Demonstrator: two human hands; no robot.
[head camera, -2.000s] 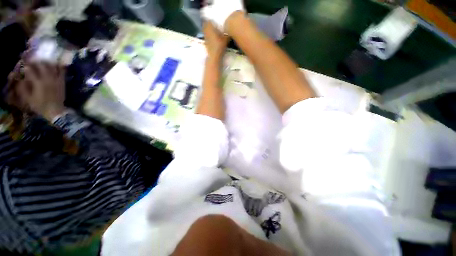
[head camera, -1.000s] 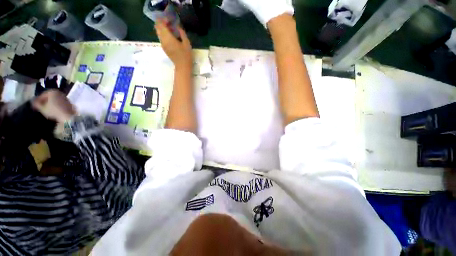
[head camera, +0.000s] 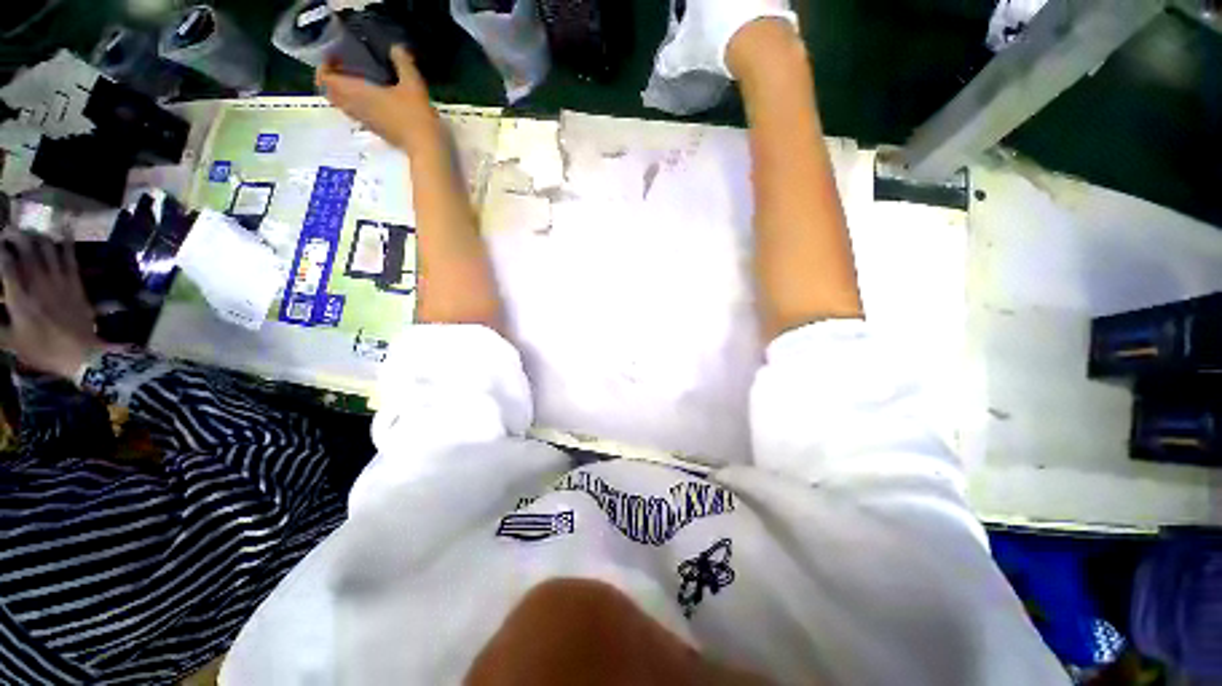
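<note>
My left hand (head camera: 382, 101) is bare and grips the near side of a bagged unit (head camera: 315, 30), a dark cylinder in a grey sleeve with a small white top label, on the belt. My right hand (head camera: 734, 30), in a white glove, is at the top edge, partly cut off. It holds a cloudy grey-white protective bag (head camera: 684, 83); what is inside is hidden. Another sleeved unit (head camera: 507, 43) stands between my hands, with a dark object (head camera: 576, 34) beside it.
More bagged units (head camera: 208, 51) stand on the green belt at left. Open black boxes (head camera: 101, 127), printed cardboard (head camera: 288, 201) and white paper (head camera: 235, 268) lie at left, beside a neighbour's hand (head camera: 51, 302). A grey post (head camera: 1025, 87) slants at right. Retail boxes (head camera: 1159, 342) lie far right.
My hands have spread apart from close together at the top. My left hand has moved left to a unit. The right hand now has a grey-white bag under it. The neighbour's hand has moved left.
</note>
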